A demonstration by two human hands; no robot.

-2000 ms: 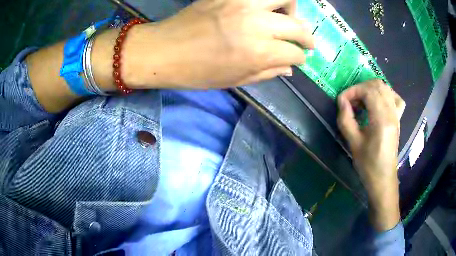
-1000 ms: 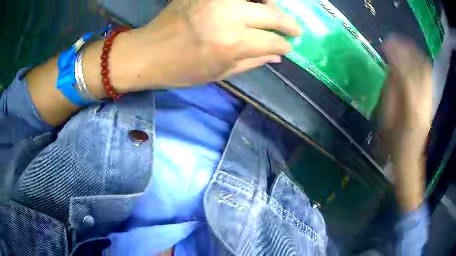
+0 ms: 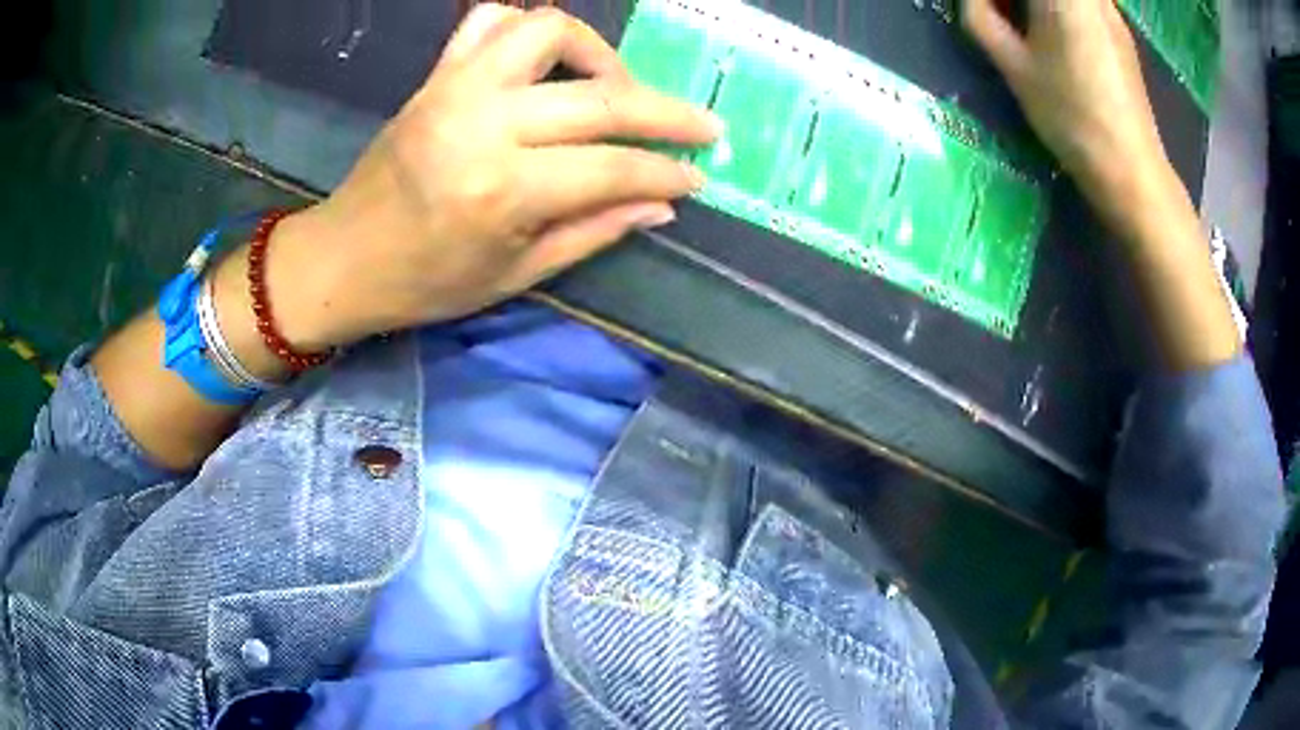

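A bright green PCB panel (image 3: 855, 164) lies slanted on a dark mat, with rows of holes or pads along its long edges. My left hand (image 3: 499, 178), bare, is over the panel's left end, with several fingertips on or just above it. Its thumb side is turned away, so whether it grips the panel or holds a small part is hidden. My right hand (image 3: 1062, 64), bare, is past the panel's far right side at the top edge of the picture. Its fingertips are partly cut off, and nothing shows in it.
The dark work mat (image 3: 841, 292) lies under the panel, with small pale specks on it. Another green panel (image 3: 1183, 50) is at the top right, beyond my right hand. The bench's near edge (image 3: 798, 407) runs diagonally in front of my denim jacket.
My right hand has left the panel's right end and moved up and away. The view has shifted, so the panel shows lower and further left. My left hand stays at its left end.
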